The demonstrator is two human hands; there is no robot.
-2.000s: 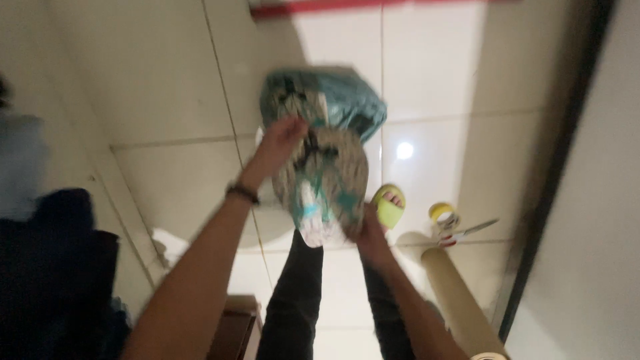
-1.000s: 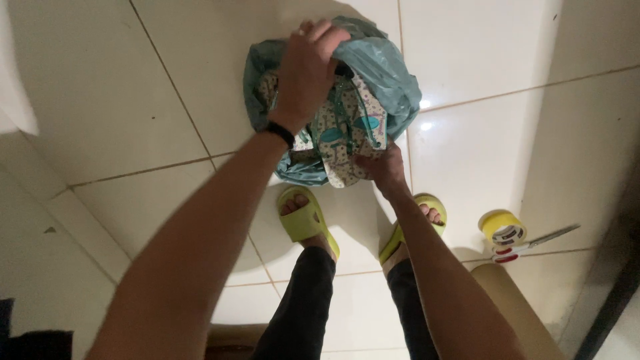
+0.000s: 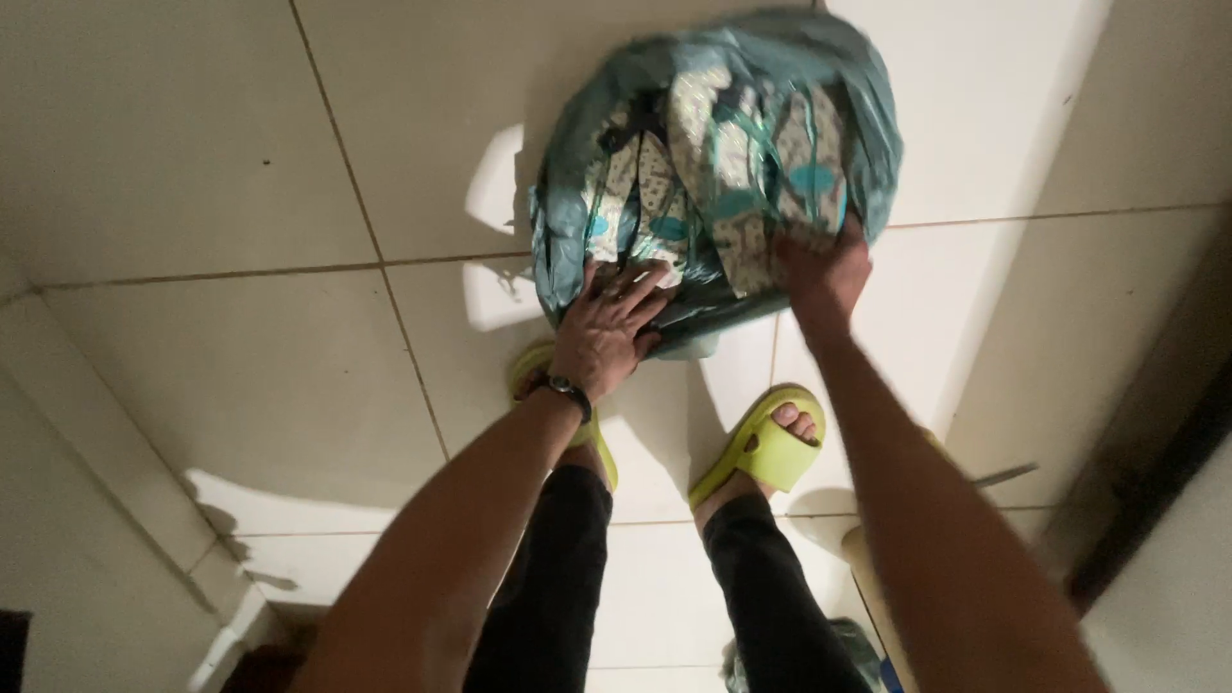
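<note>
A teal plastic bag (image 3: 866,115) lies on the floor with its mouth open. Inside are several long, pale, dark-speckled items with turquoise ovals, some seemingly in clear wrapping; what they are is hard to tell. My left hand (image 3: 606,327) rests fingers apart on the near left rim and the lower ends of two items (image 3: 662,192). At the bag's near right side, my right hand (image 3: 828,274), slightly blurred, grips the lower end of a speckled item (image 3: 808,164). The bottom of the bag is hidden.
My feet in lime-green slides (image 3: 784,452) stand just below the bag. A brown cardboard tube (image 3: 866,568) and a scissor blade (image 3: 1006,474) lie partly behind my right forearm. Another dark plastic bag (image 3: 852,640) sits behind my leg; a wall edge runs along the left.
The speckled items, earlier held bunched over the bag, now lie spread inside it. My left hand has come down from the bag's top to its near left rim.
</note>
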